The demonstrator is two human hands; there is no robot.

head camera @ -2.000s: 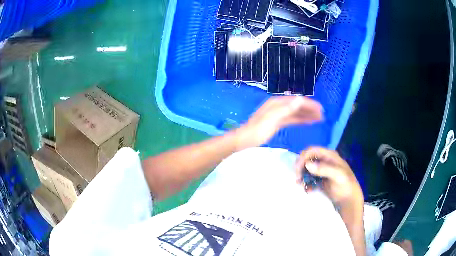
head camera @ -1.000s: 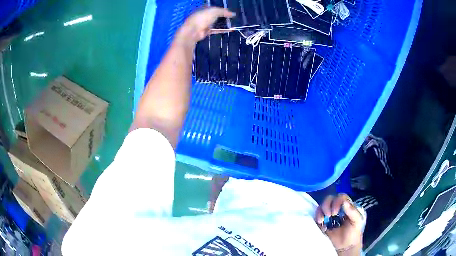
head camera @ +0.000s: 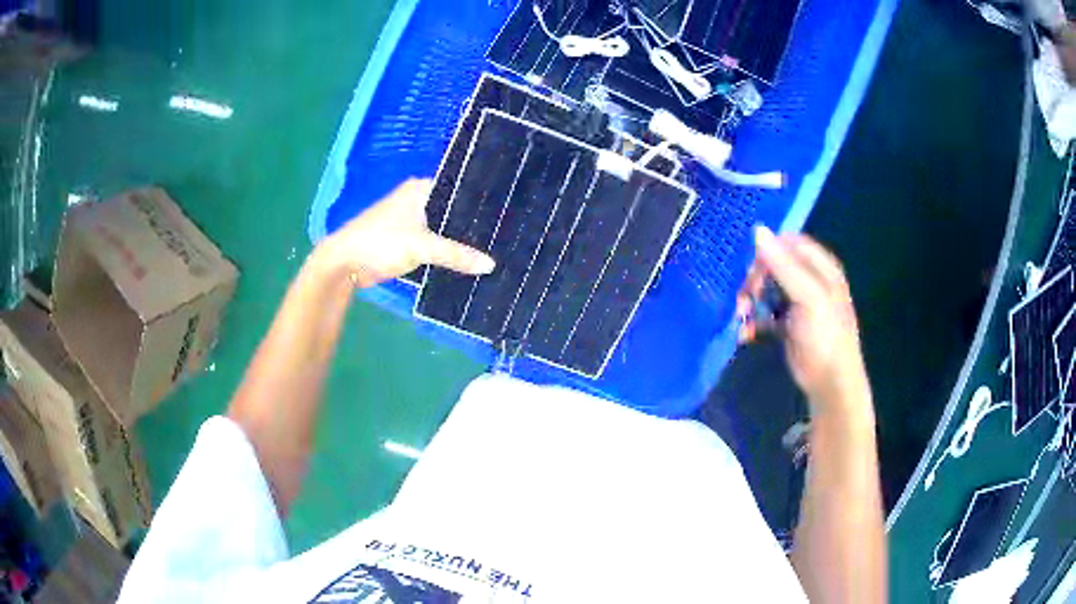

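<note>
A black solar panel (head camera: 555, 248) with thin pale lines and a pale edge is tilted over the near part of the large blue crate (head camera: 336, 177). Another panel edge shows behind it. My left hand (head camera: 395, 242) holds the panel at its left edge, thumb on its face. A white connector (head camera: 690, 138) and cord lie at the panel's far edge. A small metal clip (head camera: 507, 358) is on its near edge. My right hand (head camera: 802, 295) is at the crate's right rim, fingers curled around small dark pieces, partly hidden. More panels (head camera: 543, 41) with coiled white leads lie in the crate's far part.
Open brown cartons (head camera: 142, 295) stand on the green floor at the left. A green workbench (head camera: 991, 389) on the right bears panels (head camera: 985, 531), white cords and white sheets. A person's hand shows at the top right edge.
My left hand has come back toward me from the crate's far part, now with a panel in it. My right hand has moved up beside the crate's right rim. The view has shifted.
</note>
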